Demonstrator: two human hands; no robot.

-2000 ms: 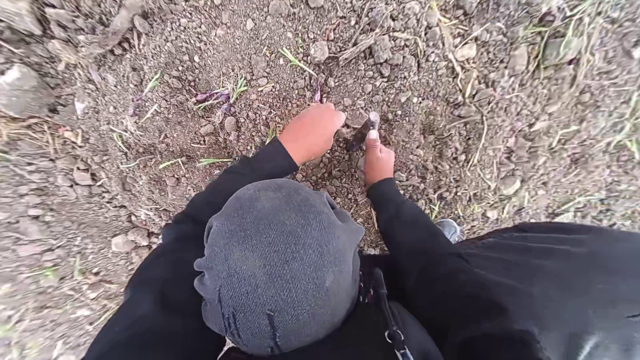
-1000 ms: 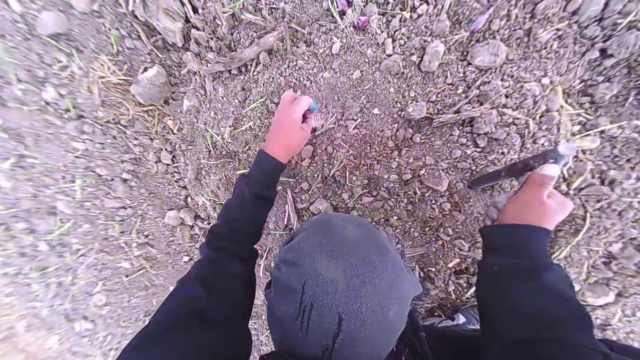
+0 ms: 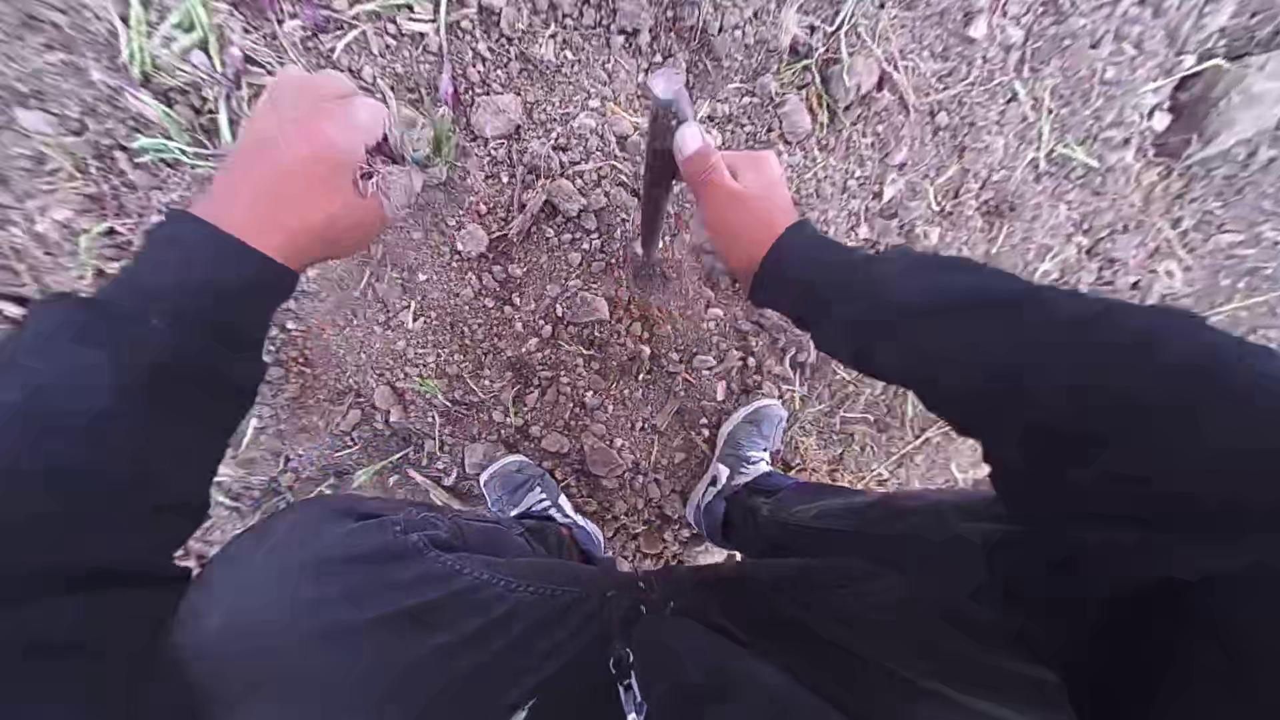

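Note:
My left hand [image 3: 300, 165] is curled low over the soil at the upper left. Dry fibres and a pale clod [image 3: 402, 188] show beside its fingers, but whether it grips them cannot be told. My right hand [image 3: 738, 195] is closed around a narrow, dark hand tool [image 3: 658, 170], its thumb near the tool's pale upper end. The tool's lower tip points toward my feet and meets the loose soil, or hangs just above it. Green shoots with purplish bases [image 3: 447, 85] stand near my left hand.
Stony brown soil [image 3: 540, 350] with small rocks and dry stalks spreads around. My two grey shoes [image 3: 535, 497] rest on it below the hands. A larger rock [image 3: 1245, 110] lies at the upper right. More green leaves [image 3: 180, 135] grow at the upper left.
The view has shifted strongly. The tool, which slanted sideways a second ago, now points toward my feet. It has stayed in my right hand. Both shoes now show plainly.

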